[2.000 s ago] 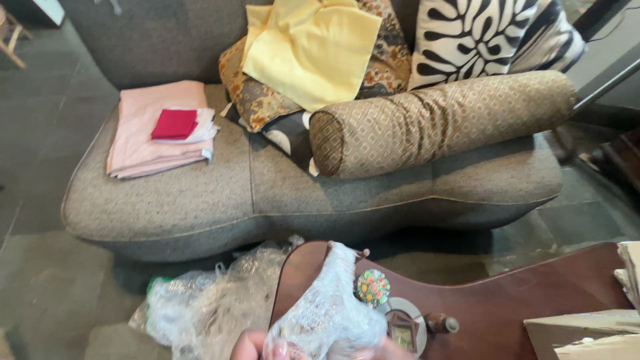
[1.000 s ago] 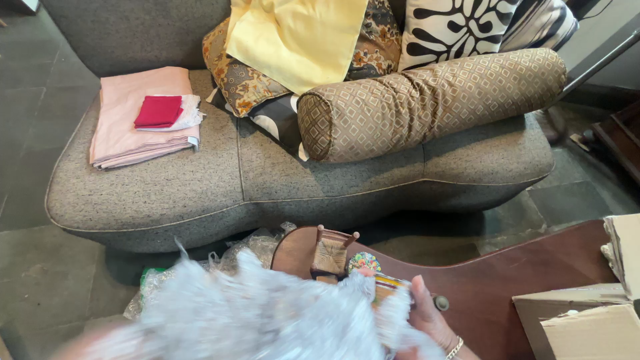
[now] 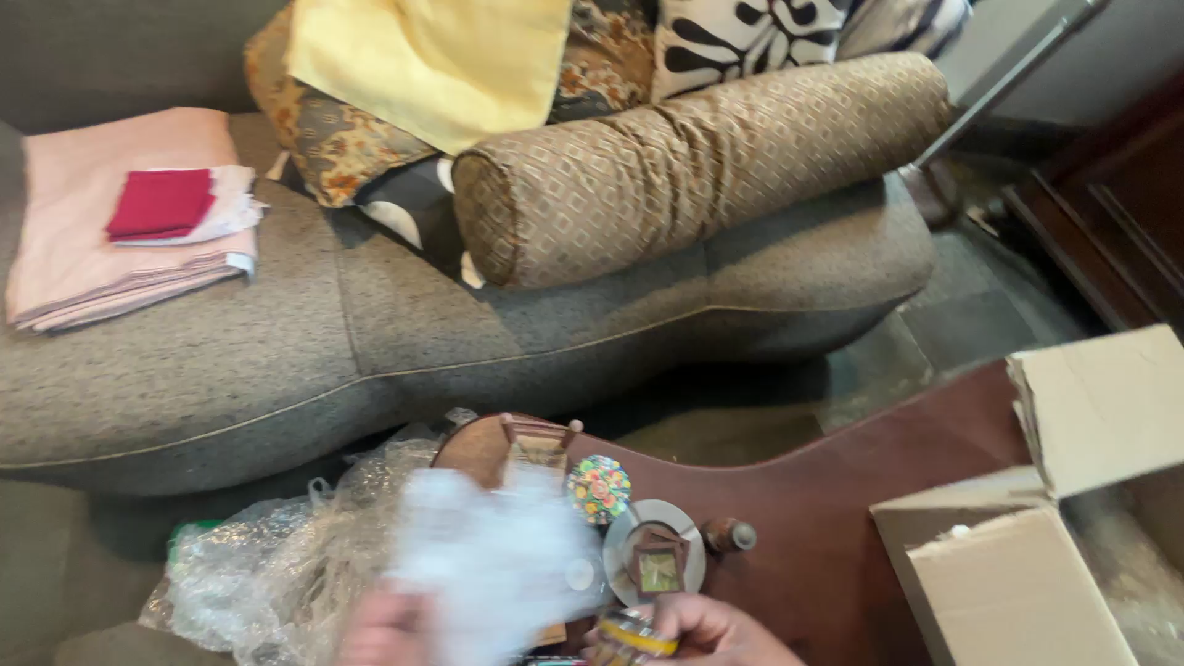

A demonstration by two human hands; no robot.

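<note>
My left hand (image 3: 393, 622) is closed on a crumpled, blurred sheet of whitish wrapping (image 3: 490, 564) over the near end of the dark wooden table (image 3: 786, 518). My right hand (image 3: 717, 629) grips a small rounded item with yellow and dark bands (image 3: 634, 638), low in the head view. Just beyond it lies a round grey plate (image 3: 615, 555) bearing a small framed piece (image 3: 659, 569). A colourful flowered round ornament (image 3: 599, 488), a small turned wooden piece (image 3: 729, 535) and a miniature wooden chair (image 3: 538, 439) stand nearby, the chair partly hidden by the wrapping.
Clear plastic wrapping (image 3: 268, 564) is heaped left of the table. An open cardboard box (image 3: 1017, 583) stands at right. Behind, the grey sofa (image 3: 277, 370) holds a patterned bolster (image 3: 703, 176), a yellow cloth (image 3: 444, 65), folded pink cloth (image 3: 120, 277) and a red cloth (image 3: 162, 203).
The wrapping, earlier bunched between both hands, is now in my left hand, apart from the right. The banded item now shows in my right hand. The view has shifted.
</note>
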